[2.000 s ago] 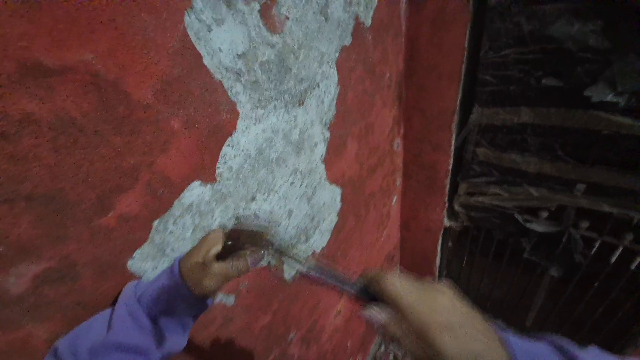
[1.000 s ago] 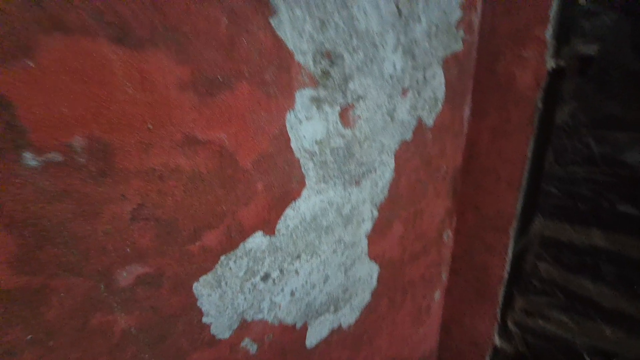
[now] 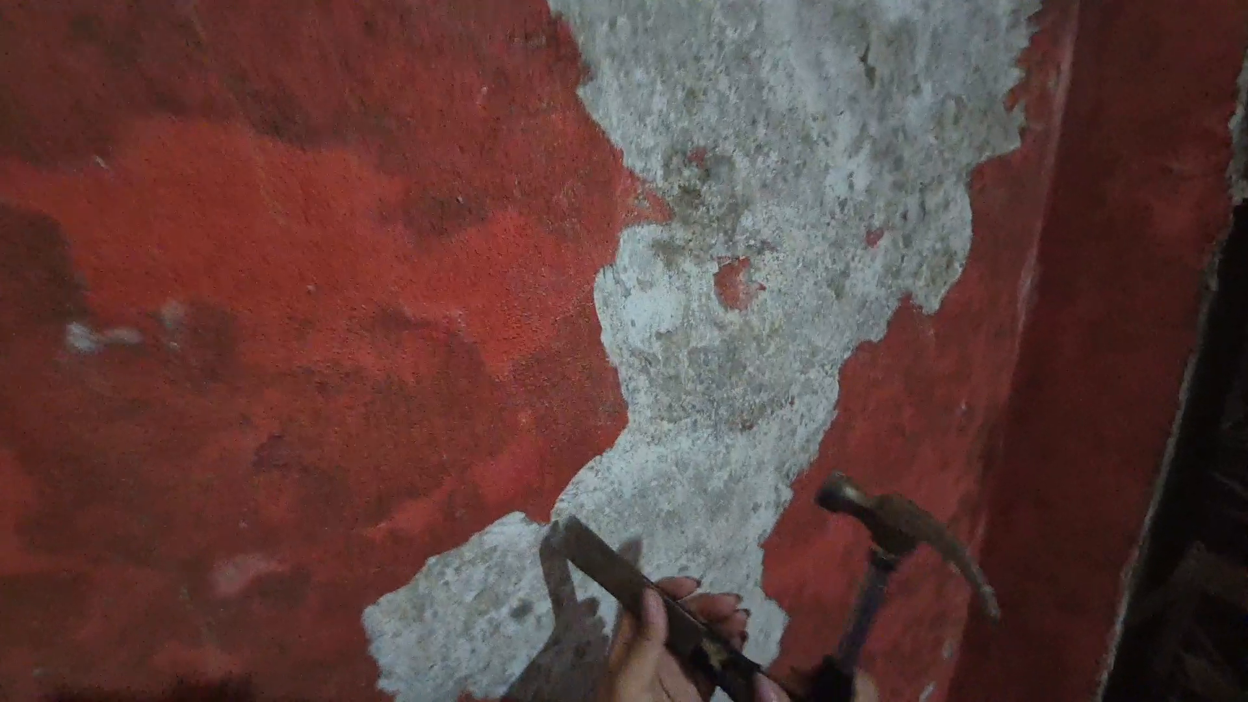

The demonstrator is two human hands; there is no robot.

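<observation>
My left hand [image 3: 655, 648] grips a flat metal chisel [image 3: 609, 565], its blade slanting up and left. The chisel's tip is at the left edge of the bare grey patch [image 3: 692, 478], by the red paint [image 3: 468, 390] of the wall; whether it touches is hard to tell. A claw hammer [image 3: 892, 526] stands to the right of the chisel, head up, striking face to the left and claw curving down to the right. My right hand [image 3: 863, 686] is mostly cut off at the bottom edge, closed round the hammer's dark handle.
The grey patch widens upward, with small red spots of paint [image 3: 736, 283] left in it. A vertical corner of the red wall runs down the right side. Beyond its rough edge [image 3: 1185, 390] lies a dark area with indistinct things. Shadows fall beside my left hand.
Both hands, out of view one second ago, are back at the bottom with the chisel and hammer. The view has shifted since the oldest frame.
</observation>
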